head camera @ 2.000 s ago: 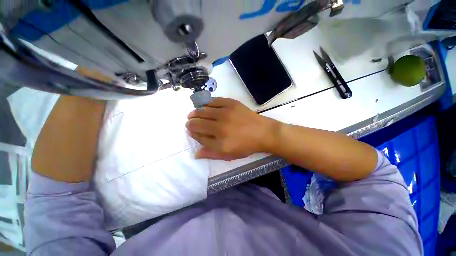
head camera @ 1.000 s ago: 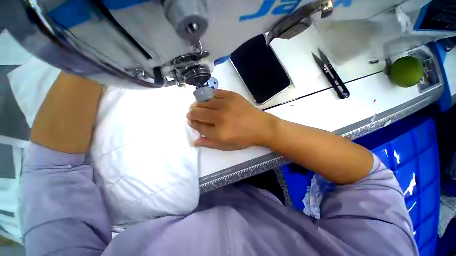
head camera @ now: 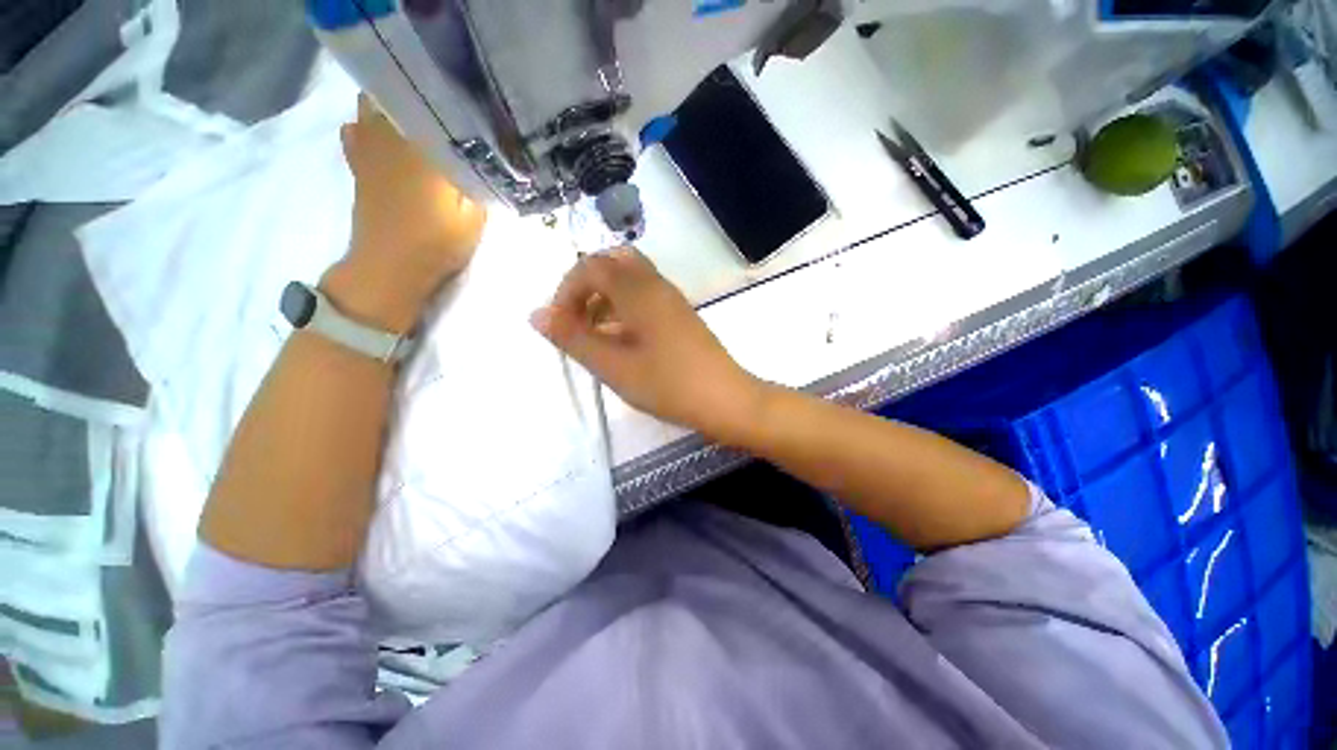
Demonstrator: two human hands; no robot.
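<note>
A white fabric panel lies under the sewing machine head and droops over the table's front edge. My left hand rests on the fabric left of the needle area, its fingers partly behind the machine head; I cannot tell whether it grips cloth. My right hand is at the fabric's right edge, just in front of the needle area, with fingers curled and thumb and fingertips close together. Whether it pinches the cloth edge is unclear. A small grey round piece sits by the needle area.
A smartphone and black-handled thread snips lie right of the machine head. A green round fruit sits at the table's right end. Grey panels with white edging lie at the left. A blue crate stands at lower right.
My left hand has come into view from behind the machine head. My right hand has shifted from flat beside the grey piece to curled at the cloth edge. The camera view has shifted.
</note>
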